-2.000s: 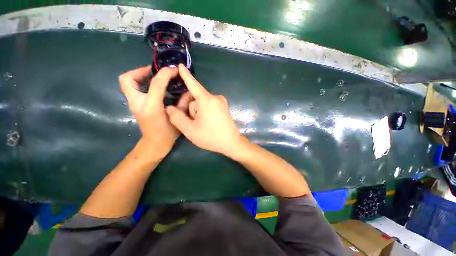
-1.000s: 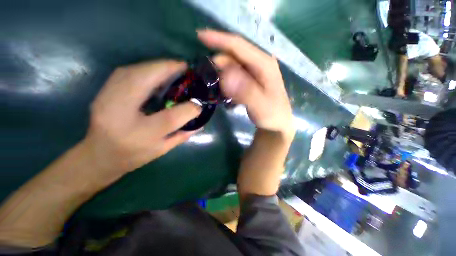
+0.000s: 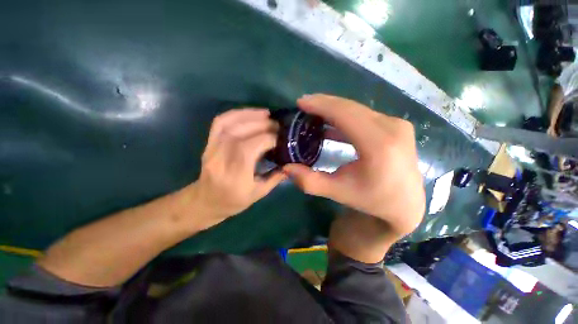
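A black cylindrical unit (image 3: 304, 139) is held above the dark-green mat, with a pale ring line near its right-hand end. My left hand (image 3: 244, 158) grips its left end with curled fingers. My right hand (image 3: 374, 158) holds the ringed end between thumb and index finger. No wires show; the left end of the unit is hidden behind my left fingers.
A scuffed white rail (image 3: 380, 54) runs diagonally beyond the mat (image 3: 120, 158). On the right lie a white paper slip (image 3: 442, 192) and a small black round part (image 3: 463, 177). A black unit (image 3: 499, 57) stands on the belt. A person's arm (image 3: 556, 111) shows at the far right.
The unit's two wired parts, apart on the mat at first, are now together as one cylinder without visible wires, lifted in both hands. The view has turned, and the unit appears further right.
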